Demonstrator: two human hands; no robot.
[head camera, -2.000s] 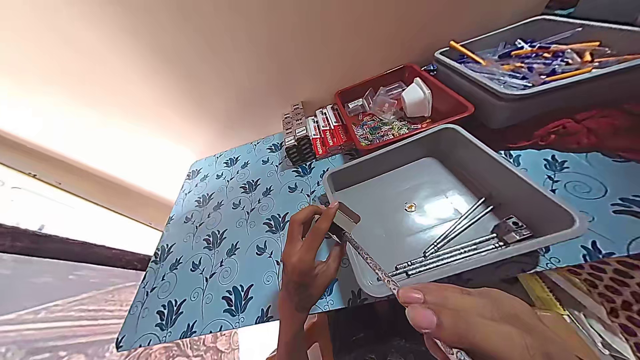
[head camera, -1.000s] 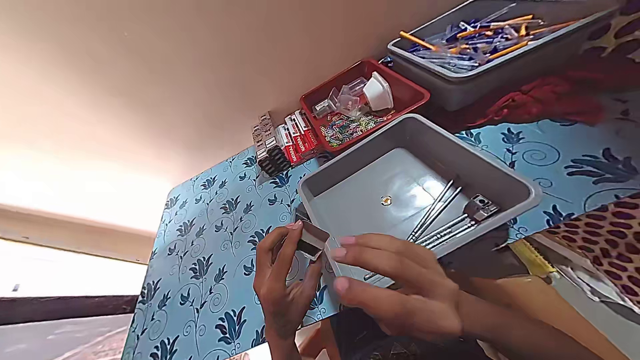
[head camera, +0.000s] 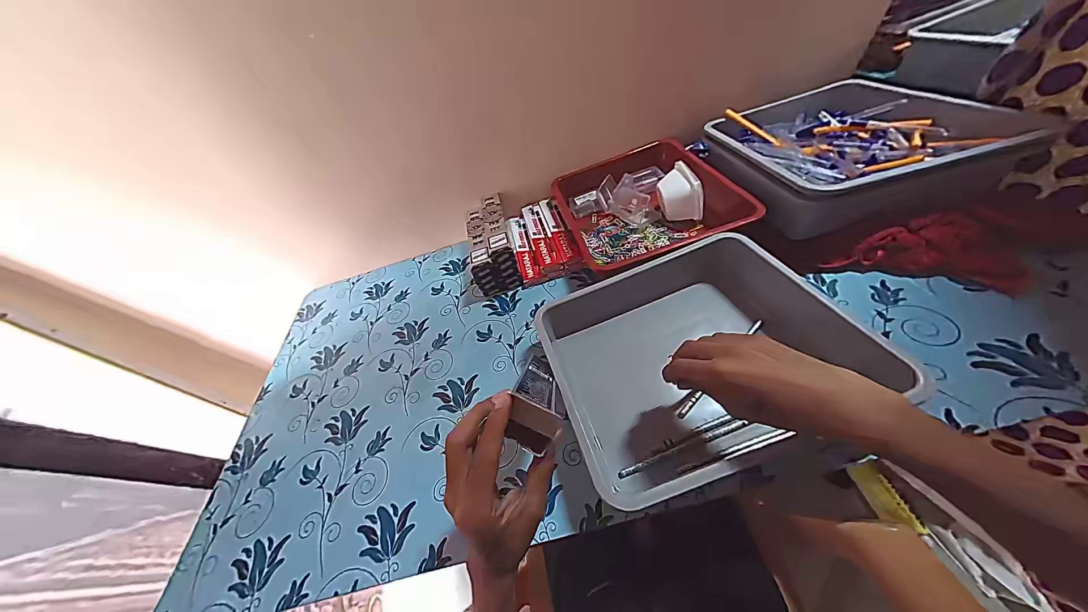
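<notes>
My left hand (head camera: 495, 476) holds a small open-ended cardboard box (head camera: 533, 422) just left of the near grey plastic tray (head camera: 557, 357). My right hand (head camera: 748, 374) is over that tray, its fingers closed around a slender patterned pencil (head camera: 690, 403), one end of which shows above the hand. Several more patterned pencils (head camera: 680, 446) lie along the tray's near side, partly in the hand's shadow. A dark printed packet (head camera: 537, 382) lies against the tray's left wall, behind the box.
Red-and-white pencil boxes (head camera: 537, 242) and dark boxes (head camera: 495, 270) stand by the wall. A red tray (head camera: 739, 208) holds paper clips and plastic containers. A grey tray (head camera: 799, 217) of pens stands at the back right, near a red cloth (head camera: 935, 246). A flowered cloth (head camera: 340, 425) covers the table.
My right hand was on a pencil near the box two seconds ago; now it is over the tray holding a pencil. My left hand still holds the box.
</notes>
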